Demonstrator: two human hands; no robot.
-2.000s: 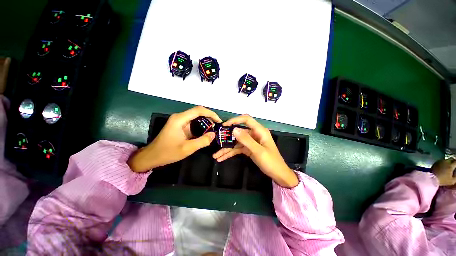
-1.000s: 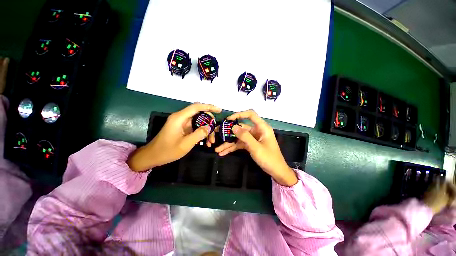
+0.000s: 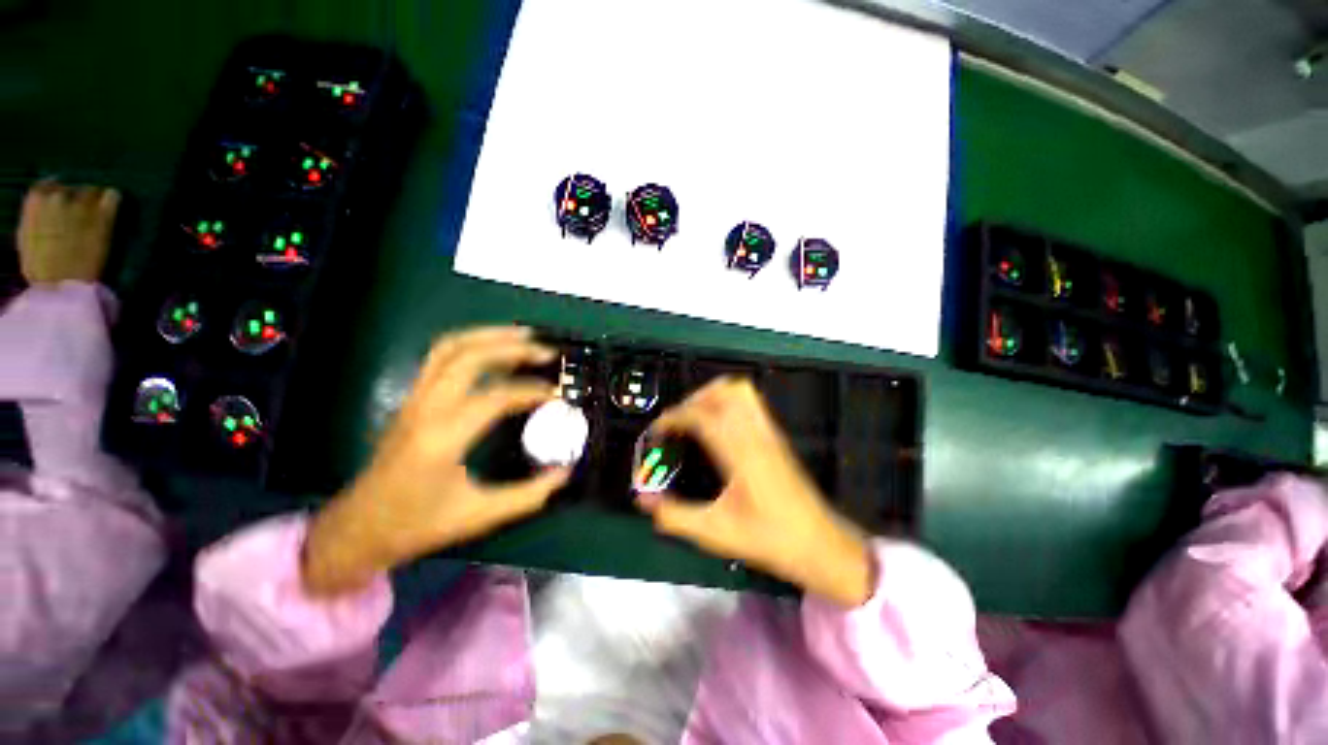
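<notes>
My left hand [image 3: 423, 463], slightly blurred, has thumb and fingers around a round watch head [image 3: 555, 434] whose face shows white glare. My right hand [image 3: 757, 502] has thumb and fingers around another watch head [image 3: 655, 463] with green and orange marks. Both units are over the front row of the black compartment tray [image 3: 902, 451], at its left part; whether they touch the pocket floors is hidden. Two more watch heads sit in the back row, one [image 3: 575, 379] near my left fingertips and one [image 3: 635, 384] beside it.
Beyond the tray, several watch heads [image 3: 651, 214] stand in a row on the white sheet [image 3: 714, 102]. A filled black tray [image 3: 382, 109] lies left, another [image 3: 966, 313] right. A neighbour's hand [image 3: 67, 230] is at far left; a pink sleeve [image 3: 1231, 582] is at far right.
My hands have moved apart and down over the tray, each with its watch head. Two watch heads now show in the back row. The view has shifted, and the left neighbour's arm shows more.
</notes>
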